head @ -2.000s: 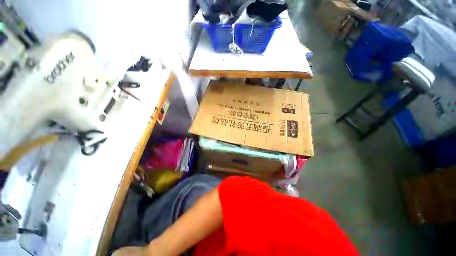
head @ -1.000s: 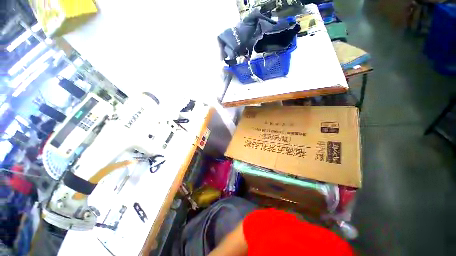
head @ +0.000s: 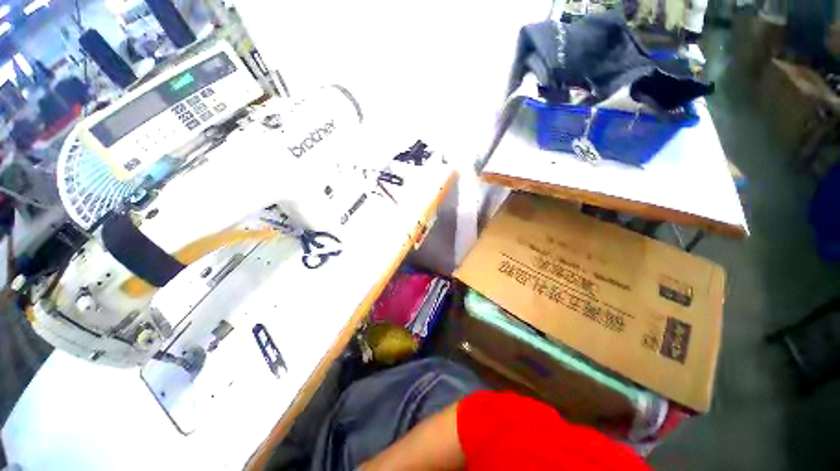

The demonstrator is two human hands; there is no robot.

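Neither of my hands is in view. My right forearm, below a red sleeve, runs out of the bottom edge. Dark grey-blue cloth lies bunched at my lap beside the table. The white "brother" sewing machine stands on the table at the left, with no cloth seen under its needle area. Small black thread snips lie flat on the table. Black-handled scissors lie farther back, beside the machine arm.
A brown cardboard flap covers a box right of the table. A blue basket with dark grey cloth stands on another table behind. Pink and yellow bundles sit below the machine table's edge. Floor aisle at the right.
The view has turned left, so the machine, its control panel and the basket table have shifted right in the picture. My right forearm shows less, and its hand end has left the bottom edge.
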